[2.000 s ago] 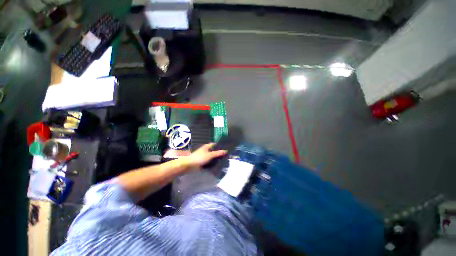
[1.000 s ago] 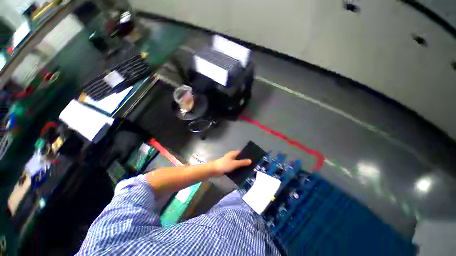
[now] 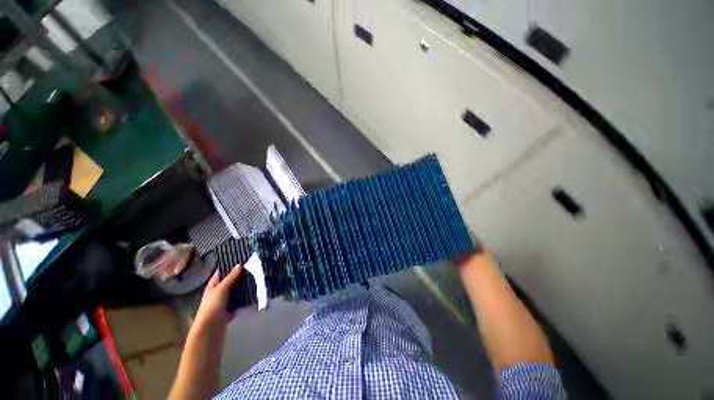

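Note:
A long row of dark blue circuit boards [image 3: 376, 223] stands upright and closely spaced in front of my chest. A black slotted board holder [image 3: 239, 258] shows at the row's left end, with a white paper label [image 3: 256, 280] beside it. My left hand [image 3: 221, 291] grips the black holder at its left end. My right hand [image 3: 470, 256] is at the lower right corner of the row and holds that end; its fingers are mostly hidden by the boards.
Beyond the boards are white panels in a rack [image 3: 243, 195] and a round stool [image 3: 188, 273] bearing a clear plastic cup [image 3: 160, 259]. A green-matted bench [image 3: 125, 133] runs along the left. A pale wall [image 3: 501, 156] curves along the right.
The view has turned toward the wall. The board row has swung from the lower right to across the front of my body, and my right hand has come into view at its right end.

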